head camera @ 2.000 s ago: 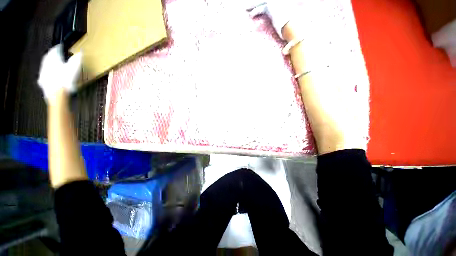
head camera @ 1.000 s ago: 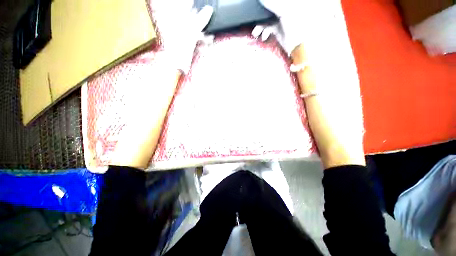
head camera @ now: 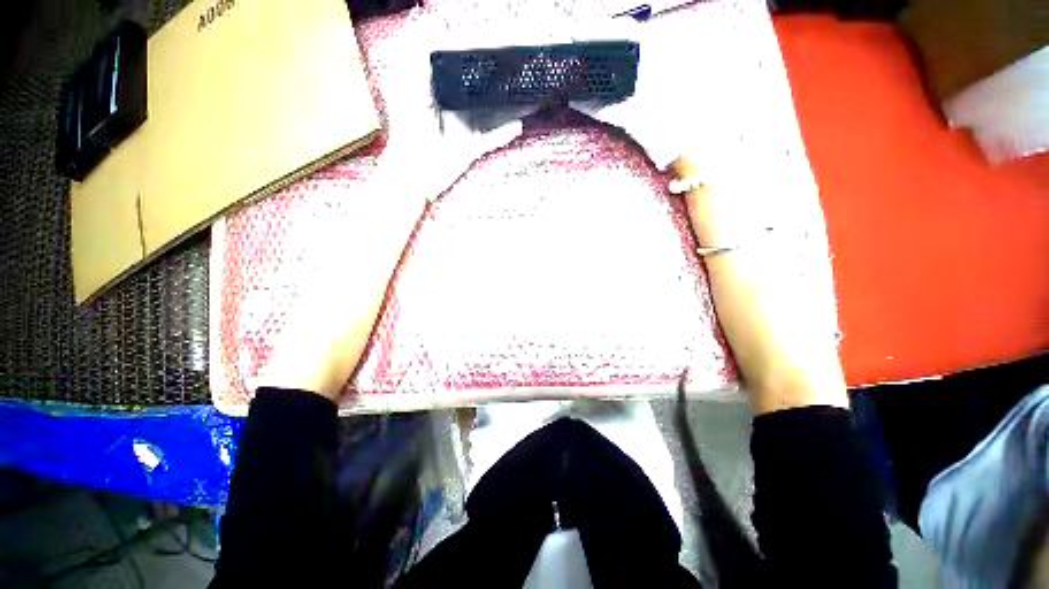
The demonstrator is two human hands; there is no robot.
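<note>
A black housing (head camera: pixel 535 74) with a perforated, mesh-like face is held up over the bubble wrap table cover (head camera: pixel 541 265), near the top of the view. My left hand (head camera: pixel 466 144), in a white glove, holds its lower left side. My right hand (head camera: pixel 646 113), also in a white glove, holds its lower right side. Glare washes out both gloves, and most fingers are hidden behind or under the part.
A tan cardboard sheet (head camera: pixel 236 127) marked with print lies on the mesh conveyor (head camera: pixel 127 334) at left. Black parts (head camera: pixel 106 98) are beside it. A thin dark stick (head camera: pixel 646 13) is at the top. Red cover (head camera: pixel 920 242), brown carton (head camera: pixel 978 40) and another person's sleeve (head camera: pixel 989 495) are at right.
My left hand has come from the conveyor to the middle and now holds the black housing with my right hand. The housing has turned from its smooth face to its perforated face.
</note>
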